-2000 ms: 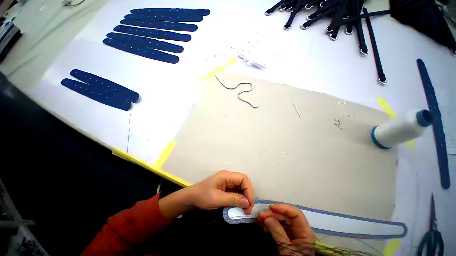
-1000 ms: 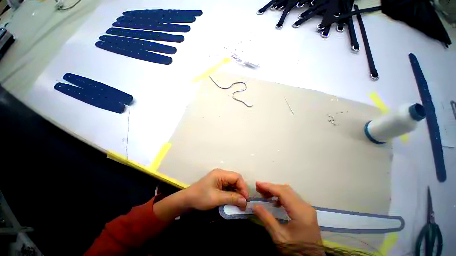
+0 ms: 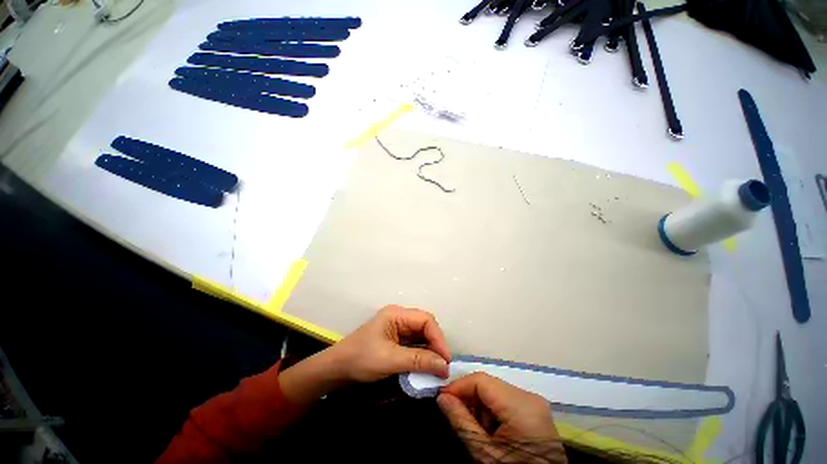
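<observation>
A long tapered band (image 3: pixel 598 388) lies at the sheet's front edge, its white centre with grey-blue border facing up. My left hand (image 3: pixel 396 346) pinches the band near its left rounded end between thumb and fingers. My right hand (image 3: pixel 501 415) is at the band's lower edge, just right of my left fingertips, with thumb and index finger close together. Whether it grips the band or a needle is too small to tell. Strands of hair or thread blur across the lower right.
Beige sheet (image 3: pixel 399 236) with a wavy dark cord (image 3: pixel 426 163) and tiny specks. White thread cone (image 3: pixel 712 217) leans at right; scissors (image 3: pixel 780 417) lie at lower right. Navy bands (image 3: pixel 258 63) lie at upper left, one (image 3: pixel 775 204) at right. Black straps (image 3: pixel 657 72) are heaped at top.
My right hand opened and rose over the band, then came back down with its fingertips together at the lower edge. My left hand keeps its pinch. The view shifted slightly.
</observation>
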